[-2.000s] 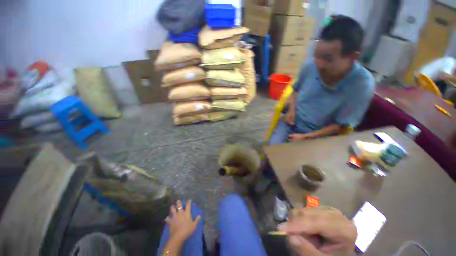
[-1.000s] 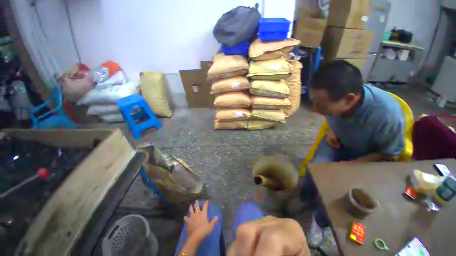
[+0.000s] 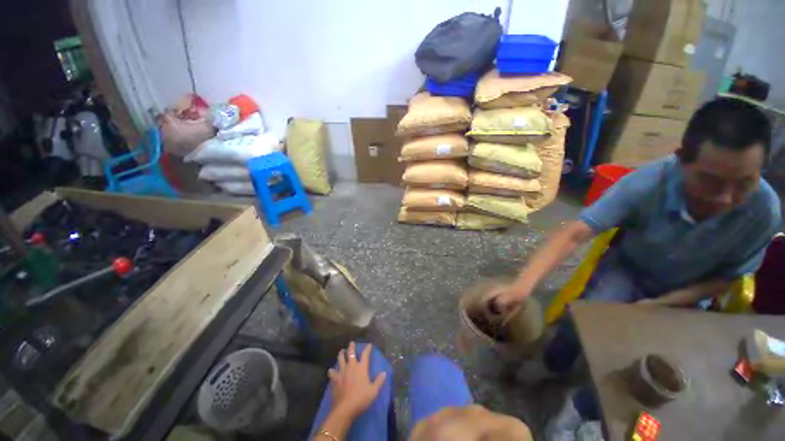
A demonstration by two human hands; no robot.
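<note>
My left hand lies on my left thigh with its fingers spread and nothing in it. My right hand is a blurred shape at the bottom edge over my right knee, partly cut off. Its fingertips and anything it may hold are hidden. To the right of my knees, another person's hand reaches into the top of a pale bucket on the floor.
At left, a wooden-edged bench holds black parts and a red-knobbed lever. A perforated basket stands below. An open sack is beside it. At right, a brown table carries a round pot.
The view has swung left, bringing more bench into sight. My right hand has dropped to the bottom edge. The other person's arm has reached into the bucket, and the brown tube no longer shows.
</note>
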